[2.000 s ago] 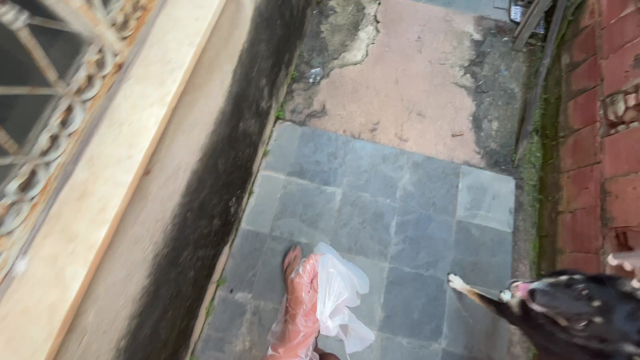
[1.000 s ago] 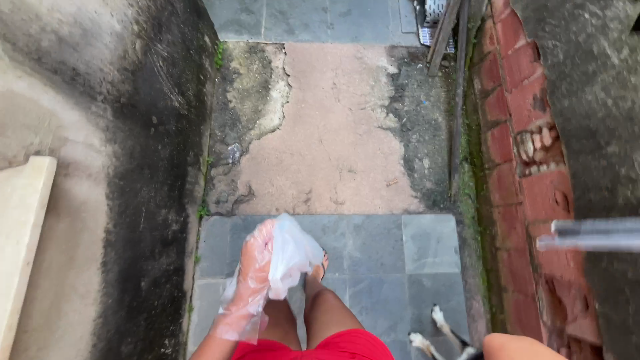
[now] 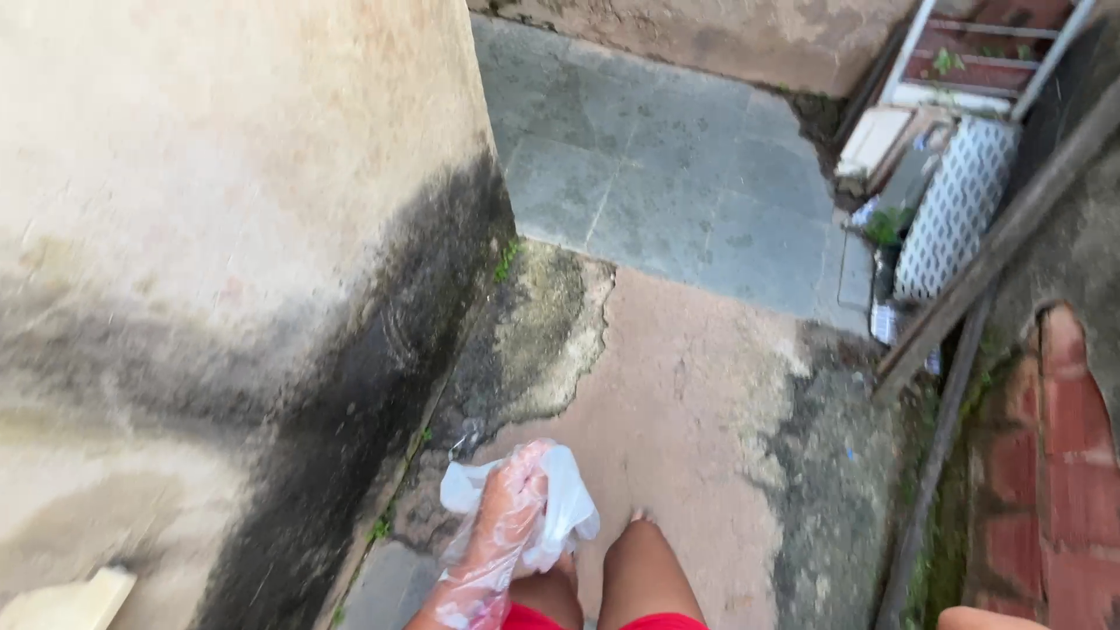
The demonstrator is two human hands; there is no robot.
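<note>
My left hand [image 3: 512,499], in a clear plastic glove, is closed on a crumpled white plastic bag [image 3: 567,503] at the lower middle of the view. The bag hangs on both sides of the fist, above my legs; what it holds, if anything, cannot be seen. At the bottom right edge only a blurred bit of skin of my right arm shows, and my right hand is out of the frame.
A stained plaster wall [image 3: 219,219] runs along the left. Worn concrete [image 3: 682,420] lies underfoot, with slate tiles [image 3: 647,175] beyond. At the right are wooden planks [image 3: 1006,236], a patterned roll [image 3: 958,210], a metal ladder-like frame [image 3: 993,61] and red bricks [image 3: 1081,490].
I have moved forward from the tiles onto the worn concrete, with the bag still in my left hand. The dog seen at the lower right earlier is out of view.
</note>
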